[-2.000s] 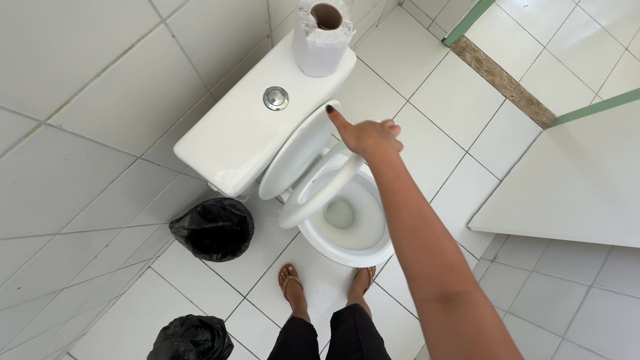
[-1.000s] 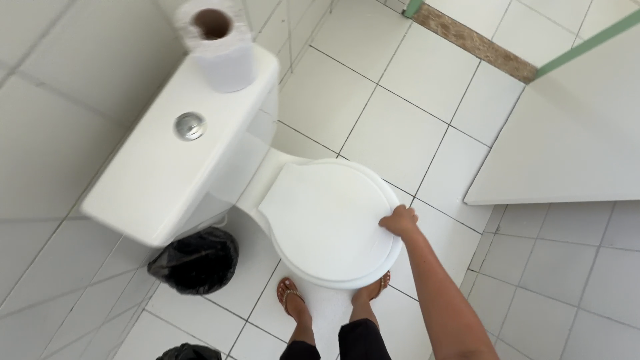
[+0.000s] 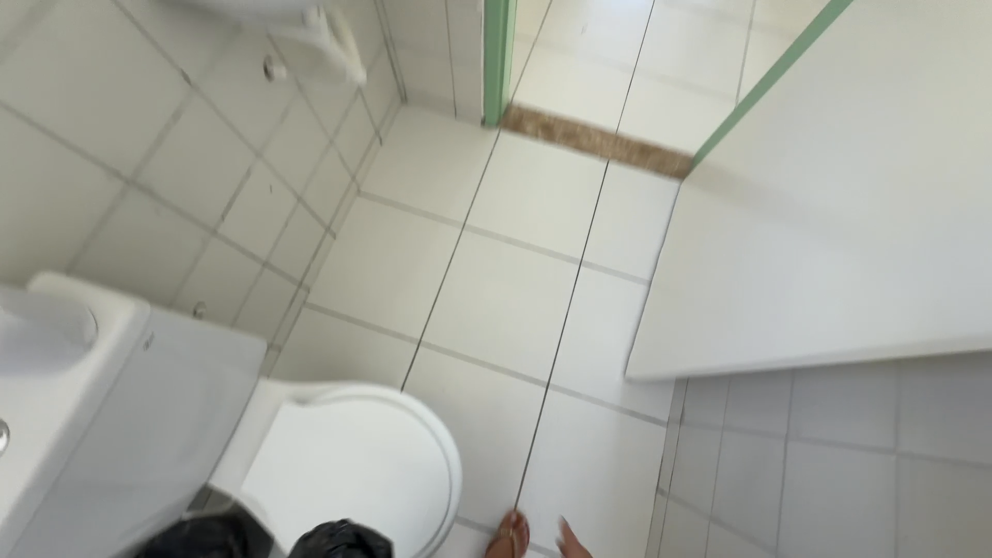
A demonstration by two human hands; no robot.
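At the bottom edge of the head view, what appear to be the fingertips of my right hand [image 3: 572, 539] show, touching nothing visible; the rest is cut off. My left hand is out of view. The white toilet lid [image 3: 356, 465] lies down over the bowl at the lower left. Over its near edge, a gathered black plastic bag [image 3: 341, 540] partly hides it; what holds this bag up is not visible. Another black bag [image 3: 208, 537] lines a bin beside the toilet. A blurred toilet paper roll [image 3: 46, 329] stands on the white cistern [image 3: 116, 372].
The open white door [image 3: 821, 217] fills the right side, beside a green door frame [image 3: 497, 62] and a brown stone threshold [image 3: 597, 141]. Part of a white basin [image 3: 256, 8] juts from the tiled wall at upper left. My sandalled foot [image 3: 510, 536] is at the bottom.
My right hand lowered the raised toilet seat and lid, then left the lid's edge. The view has swung toward the doorway. The nearer black bag now overlaps the lid in view.
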